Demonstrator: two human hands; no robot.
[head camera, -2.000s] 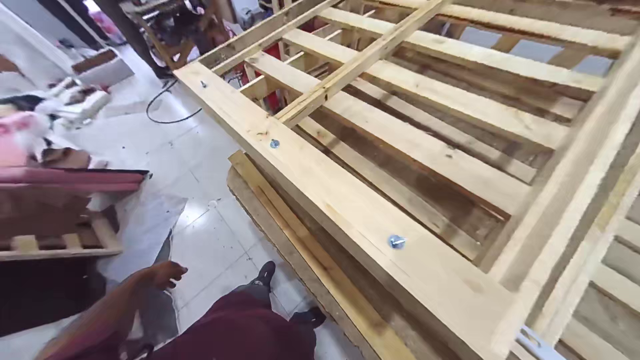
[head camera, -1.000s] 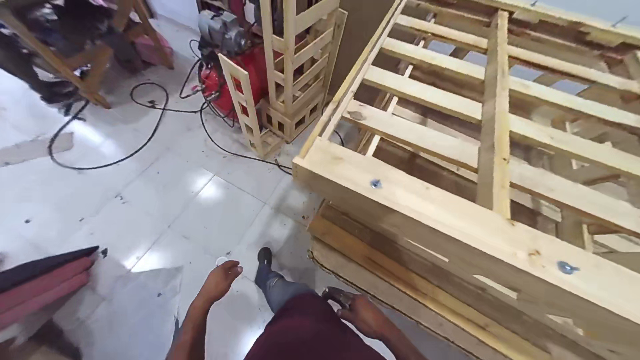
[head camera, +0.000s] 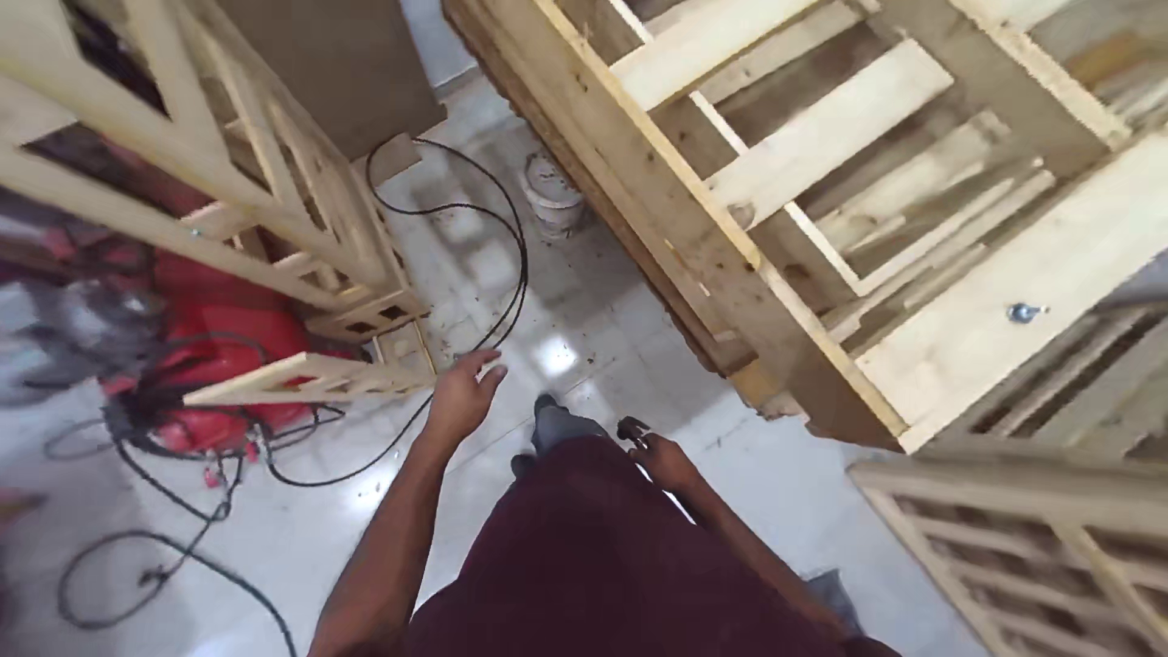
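Observation:
My left hand (head camera: 467, 394) hangs over the floor with its fingers apart and nothing in it, near a black hose (head camera: 522, 265). In my right hand (head camera: 666, 464) is a dark metal tool (head camera: 632, 429); its exact kind cannot be told. To the right of both hands lies a large slatted wooden frame (head camera: 657, 155) raised above the floor, with a metal bolt (head camera: 1024, 313) standing up from one of its boards.
On the left, upright slatted wooden frames (head camera: 274, 182) stand beside a red air compressor (head camera: 219, 338). Coiled hose (head camera: 119, 538) lies on the tiled floor. A white bucket (head camera: 551, 193) sits by the large frame. Another slatted frame (head camera: 995, 538) is at lower right.
The view has swung strongly around the corner of the large frame. The upright frames and compressor now appear closer. My right hand, outside the oldest frame, holds the tool in both later ones.

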